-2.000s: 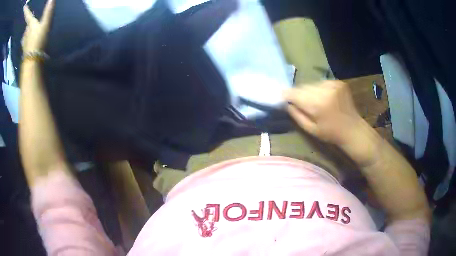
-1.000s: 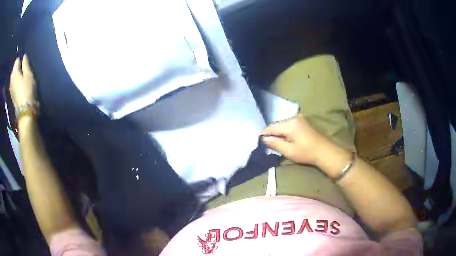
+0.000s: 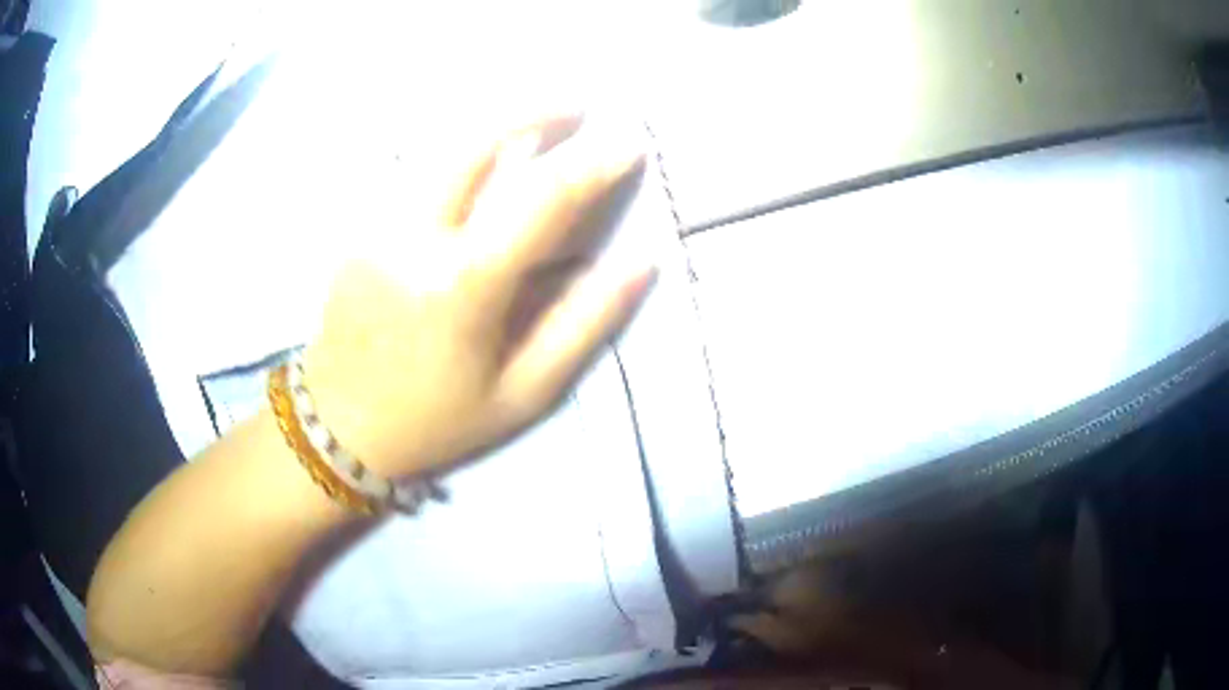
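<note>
A pale pocket piece (image 3: 458, 580) lies spread over the machine table, with its stitched or raw edge running down the middle of the view. Dark fabric (image 3: 95, 391) shows at its left. My left hand (image 3: 485, 283), with amber and pale bead bracelets, lies over the pale cloth with its fingers slightly apart; the fingertips are partly lost in glare. My right hand (image 3: 822, 613) is dim and blurred at the bottom, by the lower end of the cloth's edge; its fingertips and grip are unclear.
The white table (image 3: 943, 324) has a curved front edge with a grey ruler-marked strip (image 3: 1065, 438). A beige machine bed (image 3: 917, 95) lies at the upper right, with a dark round part (image 3: 749, 11) cut off at the top. Strong glare covers the upper left.
The view has moved from the lap to the table. The pale cloth now lies on the table, and my left hand has come from the far left onto it. My right hand is now low and in shadow.
</note>
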